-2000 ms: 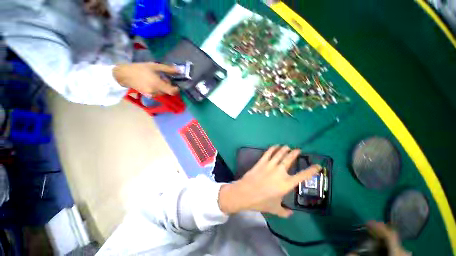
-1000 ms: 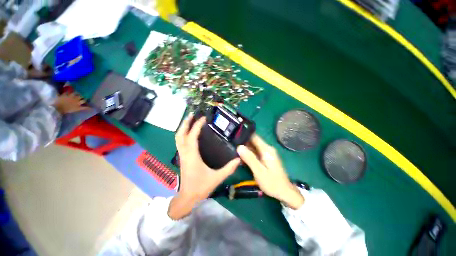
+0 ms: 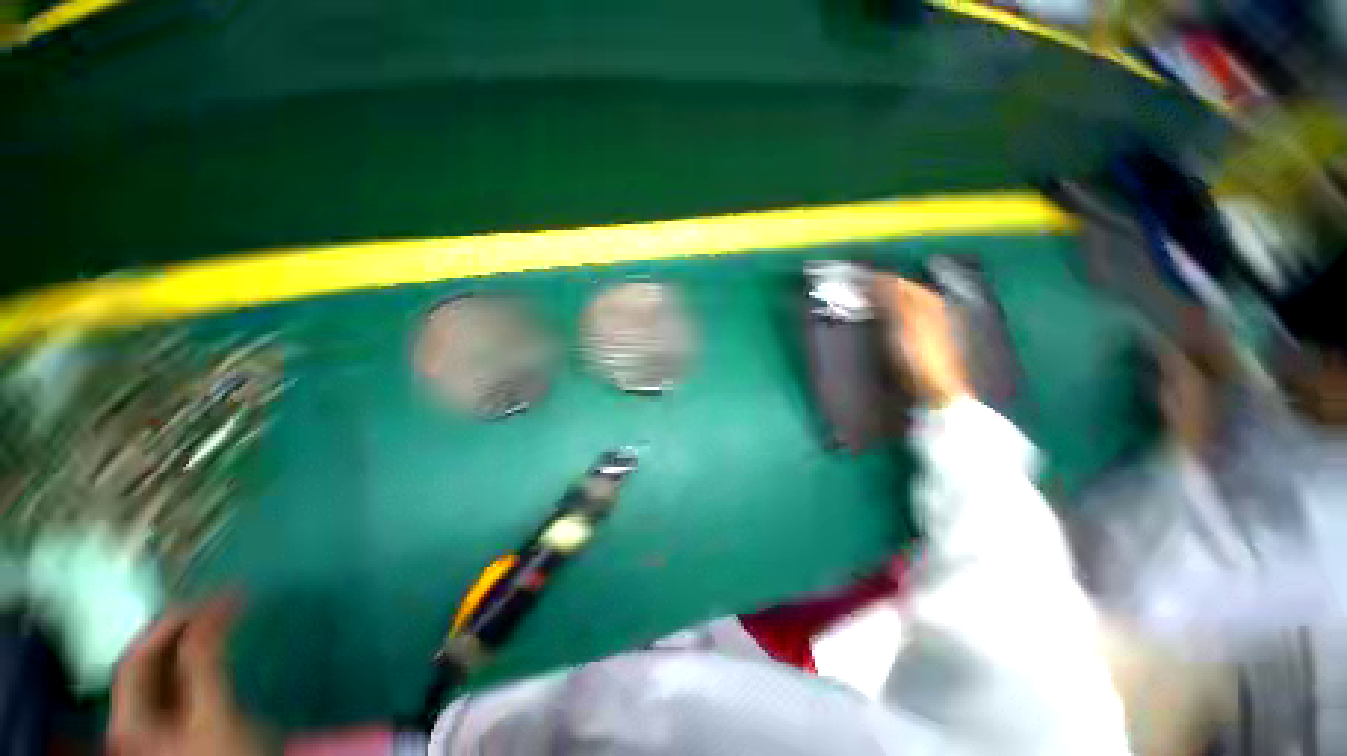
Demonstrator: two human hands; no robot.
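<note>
The frame is strongly blurred. My right hand (image 3: 928, 343) is at the right, with its fingers on the black device housings that lie side by side on the bench. One housing (image 3: 854, 362) shows left of the hand and another (image 3: 982, 332) right of it. The hand seems to grip a housing, but the fingertips are hidden. My left hand (image 3: 185, 679) is at the lower left, cut off by the bottom edge, fingers apart with nothing visible in them. The electric screwdriver (image 3: 539, 561) lies on the green mat between my hands.
Two round screw dishes (image 3: 485, 355) (image 3: 637, 337) stand near the yellow tape (image 3: 591, 248). The wired-board pile (image 3: 163, 443) is at the left, over a pale sheet (image 3: 92, 603). Another person's sleeve (image 3: 1256, 539) is at the right.
The view has swung right. My hands have moved apart from holding one housing together. My right hand is now at the housings on the right, and my left hand is off the device.
</note>
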